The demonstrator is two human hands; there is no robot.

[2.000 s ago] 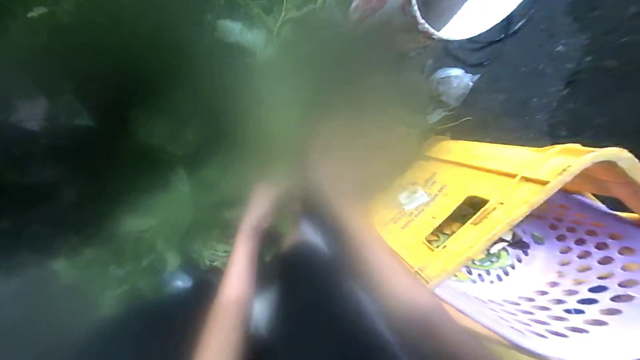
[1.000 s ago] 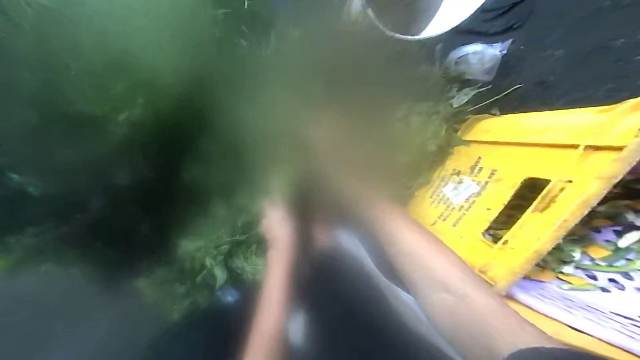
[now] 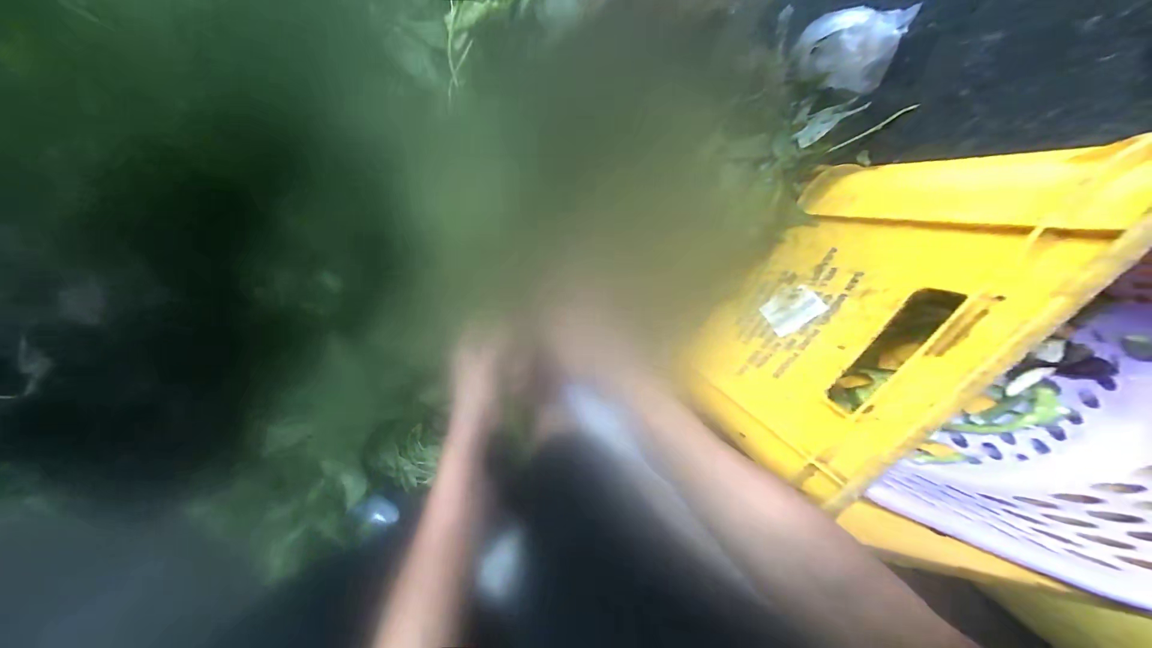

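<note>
A blur over the middle of the head view hides most of both hands. My left hand (image 3: 486, 346) is low in the centre, its fingers smeared out, beside green leafy plants (image 3: 328, 486). Close to its right is my right hand (image 3: 580, 328), blurred too, with the forearm running to the lower right. Whether either hand holds anything cannot be seen. Right of my right forearm a yellow plastic crate (image 3: 900, 270) stands tilted in view, with a slot in its side and printed writing. Against it is a purple perforated plastic basket (image 3: 1062, 468) with vegetable scraps (image 3: 1017, 405) in it.
A crumpled clear plastic bag (image 3: 850, 45) lies on the dark ground (image 3: 1017, 76) beyond the crate. Loose leaves and a thin stem (image 3: 873, 130) lie near the crate's far corner. Green foliage spreads over the left side, largely blurred.
The view has shifted, and the white round container at the top of the earlier frames is out of sight. Both hands stay close together, low in the centre.
</note>
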